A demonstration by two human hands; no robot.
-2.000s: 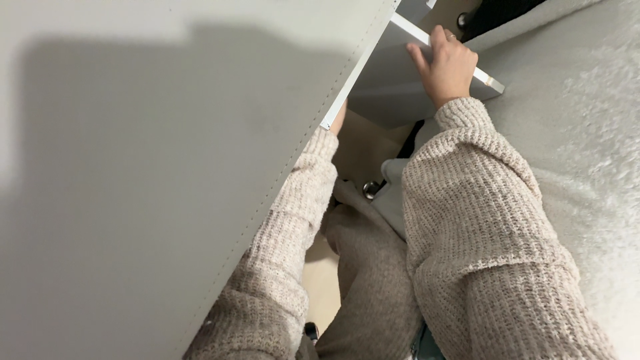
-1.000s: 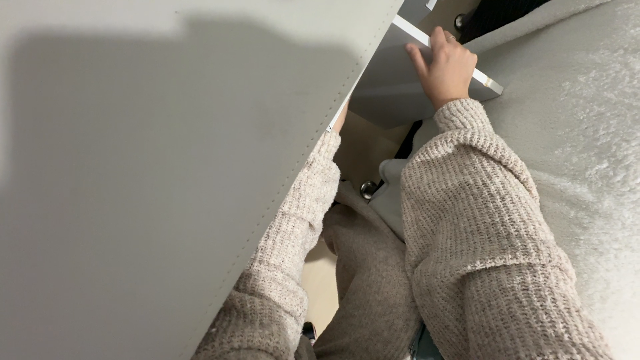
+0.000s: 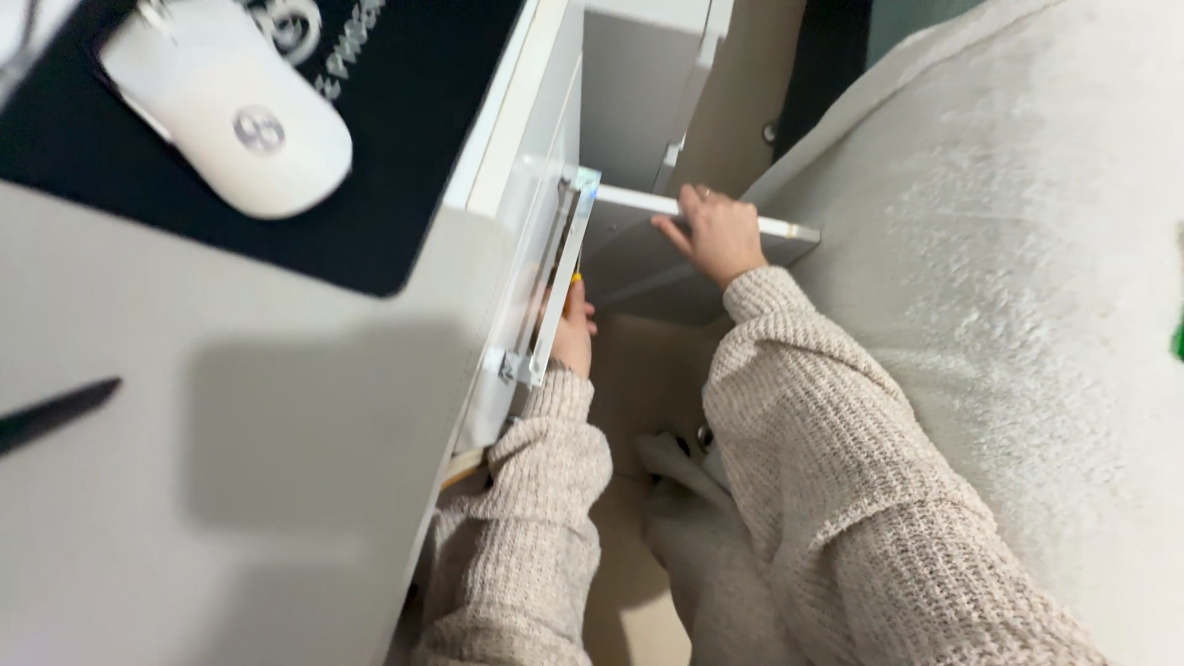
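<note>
My right hand (image 3: 720,231) rests on the top edge of an open white cabinet door or panel (image 3: 638,198), with the fingers over the edge and the thumb on the near side. My left hand (image 3: 573,333) is low beside the white cabinet, behind a narrow pale strip (image 3: 561,296). A small yellow piece (image 3: 577,277) shows at its fingertips, and it looks like part of a tool handle. Most of that piece and of the left palm is hidden by the strip. Metal hinge-like fittings (image 3: 507,363) sit near the strip's lower end.
A grey desk mat (image 3: 305,444) covers the left side, with a black mouse pad (image 3: 388,213), a white computer mouse (image 3: 231,111) and a dark pointed object (image 3: 60,414) on it. A pale plush cover (image 3: 999,277) lies at right. My legs (image 3: 712,573) are below, over the beige floor.
The view has shifted widely, bringing the mouse, the pad and the strip into sight. More of my left hand and the yellow piece now show. My right hand stays on the panel's edge.
</note>
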